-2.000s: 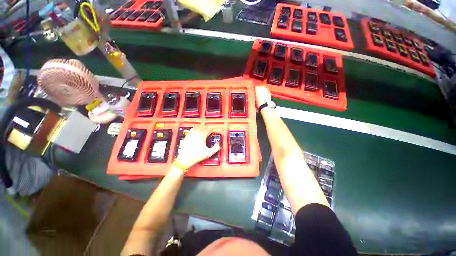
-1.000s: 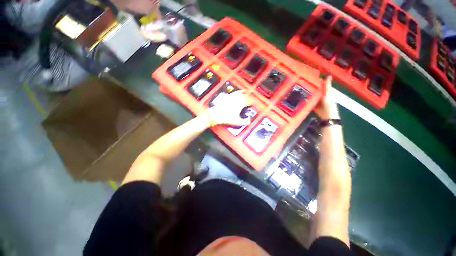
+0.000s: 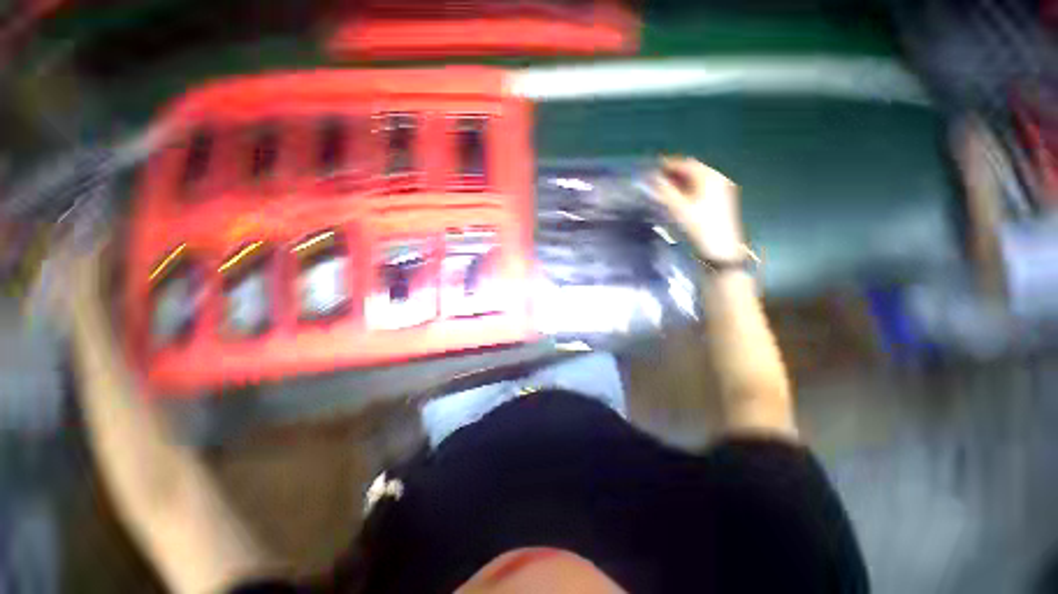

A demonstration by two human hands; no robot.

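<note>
The red foam tray [image 3: 348,209] lies on the green bench in front of me, with two rows of phones. The lower row holds three phones with silvery faces and yellow marks, such as the phone [image 3: 323,284], and two brighter phones at its right. The clear parts tray [image 3: 598,261] lies against its right side, shiny and blurred. My right hand [image 3: 696,203] is at the clear tray's upper right edge, fingers bent; what they hold cannot be seen. My left hand [image 3: 75,250] is beyond the red tray's left edge, strongly blurred.
Another red tray [image 3: 482,35] lies behind, near the white stripe [image 3: 719,78] on the green bench [image 3: 835,174]. A brown box [image 3: 313,476] is below the bench. Blurred blue and grey things stand at the right.
The view has turned and blurred. My left hand has left the phones in the red tray and moved to its left side. My right hand has moved from the red tray's edge to the clear tray.
</note>
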